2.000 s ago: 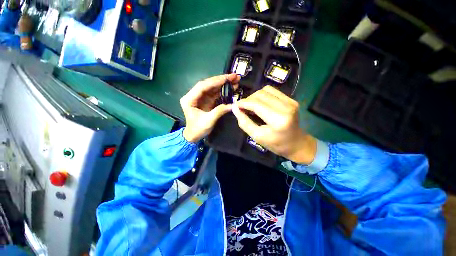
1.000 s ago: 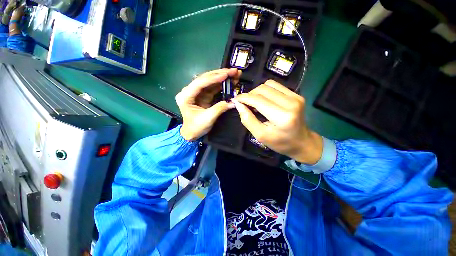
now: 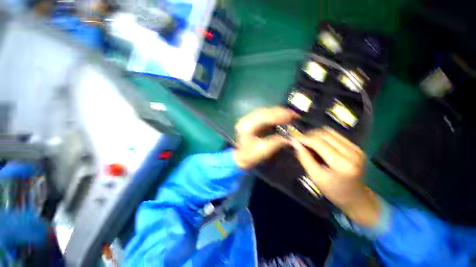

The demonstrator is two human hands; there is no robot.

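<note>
The head view is strongly blurred. My left hand (image 3: 262,136) and my right hand (image 3: 334,168) meet at the fingertips over the near part of a black compartment tray (image 3: 319,123). Between my left thumb and fingers is a small dark module (image 3: 283,131), partly hidden. My right fingertips touch its near edge; whether they pinch a small part cannot be told. Several bright modules (image 3: 343,113) lie in the tray pockets beyond my hands, and one more (image 3: 310,186) shows beside my right hand.
A blue box (image 3: 211,65) with a white top stands at upper left. A pale tube (image 3: 271,57) curves from it across the tray. The white machine (image 3: 112,112) with a red button (image 3: 116,169) is at left. A dark tray stack (image 3: 428,151) is at right.
The view has swung, so bench, tray and hands appear further right and lower, with more of the machine in view. Both hands remain together at the module. The picture has become blurred.
</note>
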